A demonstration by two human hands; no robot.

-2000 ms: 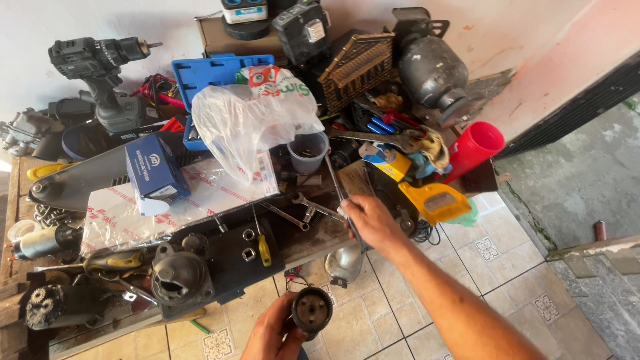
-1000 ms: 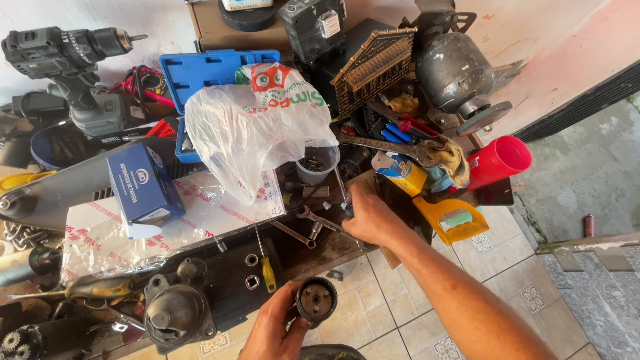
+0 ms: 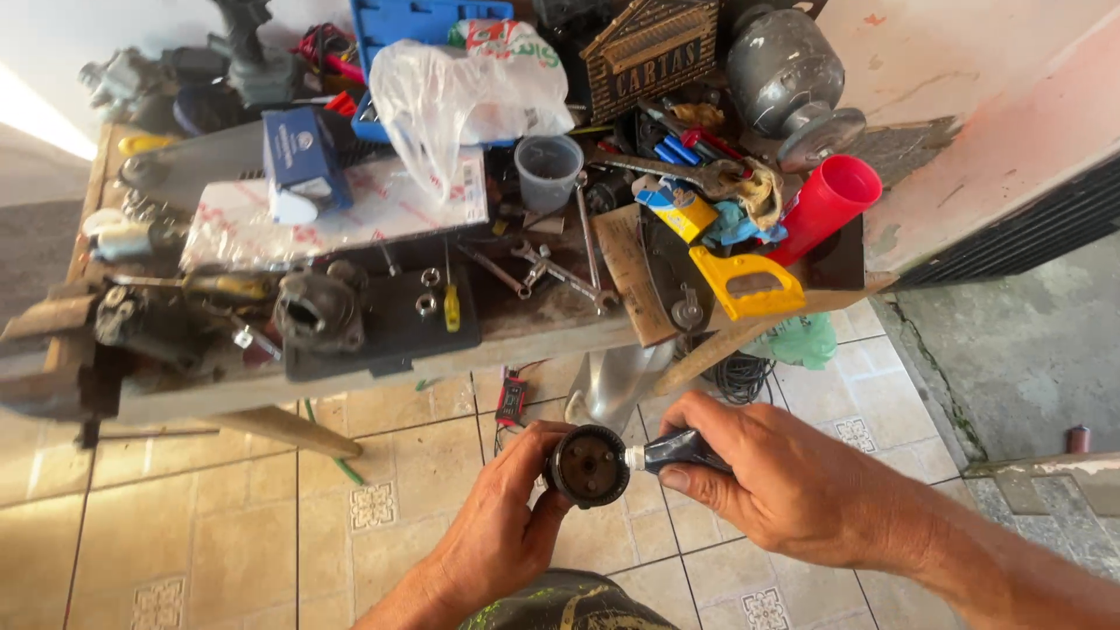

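My left hand (image 3: 507, 507) grips a round, dark metal part (image 3: 589, 466) by its side, its open face with several round pins turned up toward me. My right hand (image 3: 770, 481) is closed on a dark squeeze tube (image 3: 687, 451) with a pale threaded nozzle (image 3: 635, 458). The nozzle points left at the part's rim; whether they touch I cannot tell. Both hands are in front of the workbench, above the tiled floor. On the bench beyond lie combination wrenches (image 3: 569, 278), a yellow-handled screwdriver (image 3: 451, 306) and a grey metal housing (image 3: 319, 306).
The bench's front edge (image 3: 525, 346) runs across beyond my hands. On it stand a plastic cup (image 3: 549, 171), a blue box (image 3: 306, 162), a yellow saw handle (image 3: 748, 284) and a red cup (image 3: 827, 206). A red-and-black device (image 3: 511, 398) and coiled cable (image 3: 744, 376) lie on the floor.
My right hand has moved from the bench beside the wrenches back toward me and now holds the tube next to the round part. My left hand still holds that part. The view has shifted.
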